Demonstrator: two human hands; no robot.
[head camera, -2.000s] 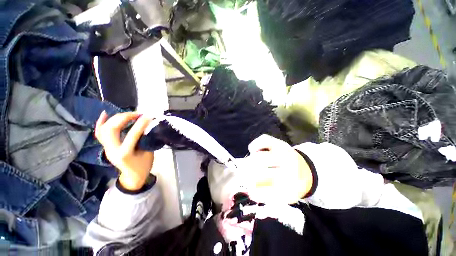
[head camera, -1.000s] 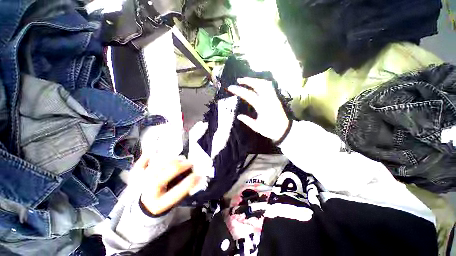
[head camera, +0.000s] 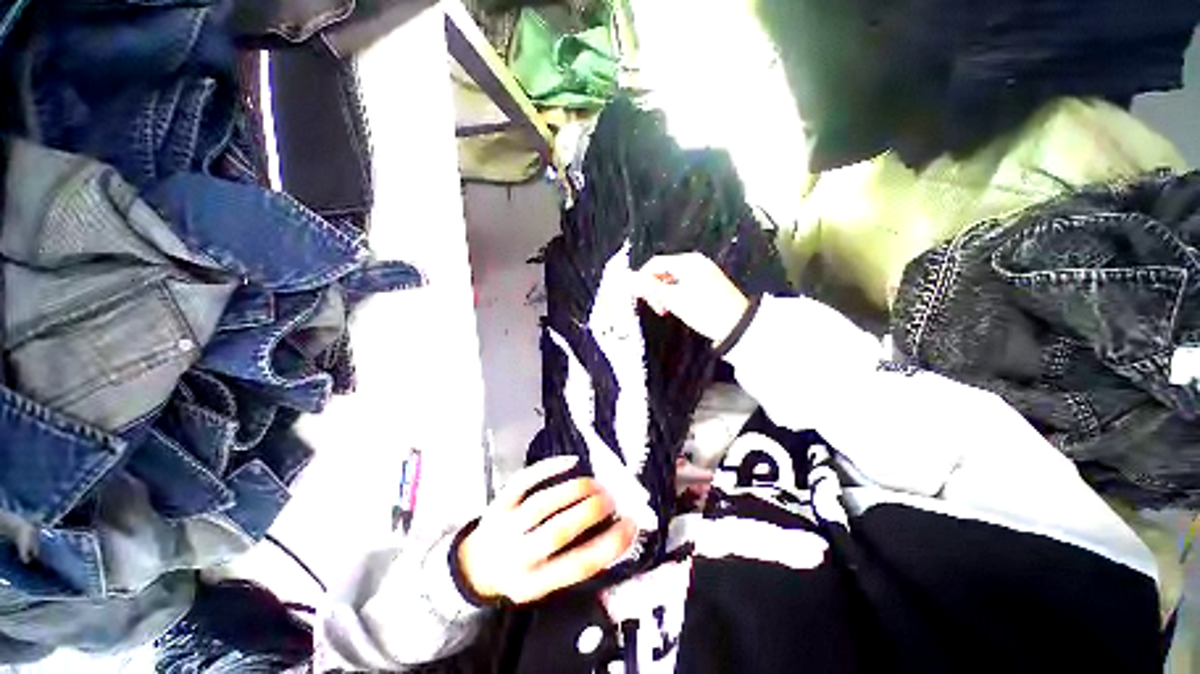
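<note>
A dark garment with thin pale stripes lies on the lap. A bright white strip with a ragged edge runs down its middle. My left hand lies at the lower end of the strip, fingers bent over the cloth. My right hand is at the upper end, fingertips closed on the strip's edge. A small pink-red bit shows at the right fingertips; whether it is a tool cannot be told. The light is glaring and hides detail.
Blue denim garments with grey insides are heaped at the left beside a white table. A small pink and black object lies on the table. Washed black denim and pale yellow-green cloth are at the right. A dark pile is behind.
The white strip now lies lengthwise on the dark garment. My left hand has moved down and right onto its lower end. My right hand has come down slightly, its spread fingers now closed on the strip.
</note>
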